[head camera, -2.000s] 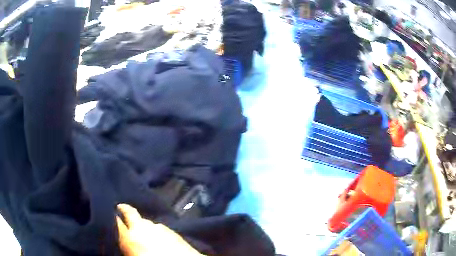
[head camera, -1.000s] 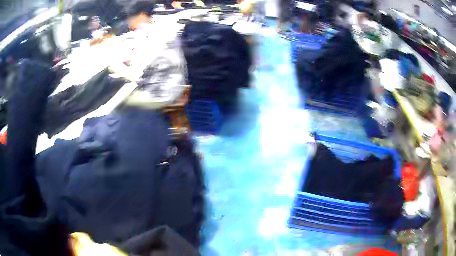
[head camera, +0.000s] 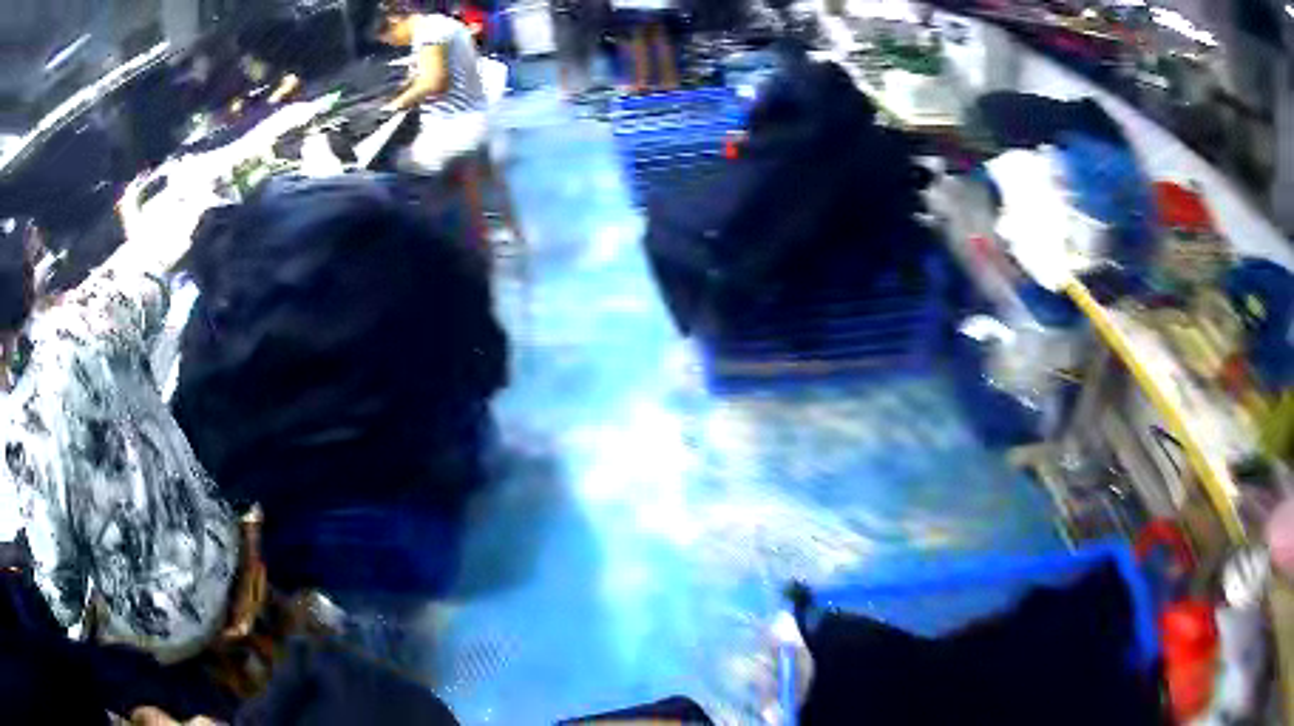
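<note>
A navy garment bundle (head camera: 341, 688) shows at the bottom left edge, cut off by the frame. A small part of my right hand (head camera: 170, 718) shows at the bottom edge against this dark cloth; its fingers are mostly hidden, and it appears to hold the bundle. My left hand is not in view. A large dark garment pile (head camera: 341, 341) stands ahead on the left, over a blue crate (head camera: 369, 550).
A person in a patterned top (head camera: 121, 454) is close at left; another in a striped top (head camera: 451, 71) is farther ahead. Blue floor (head camera: 568, 355) runs between piles. Dark garments (head camera: 809, 199) fill a crate at right, more lie bottom right (head camera: 979, 660). Yellow-edged table (head camera: 1157, 397), red object (head camera: 1189, 652).
The view has moved forward along the floor. The carried bundle and my right hand have dropped towards the bottom left edge. The left pile and right crates appear nearer, and the patterned top now shows clearly.
</note>
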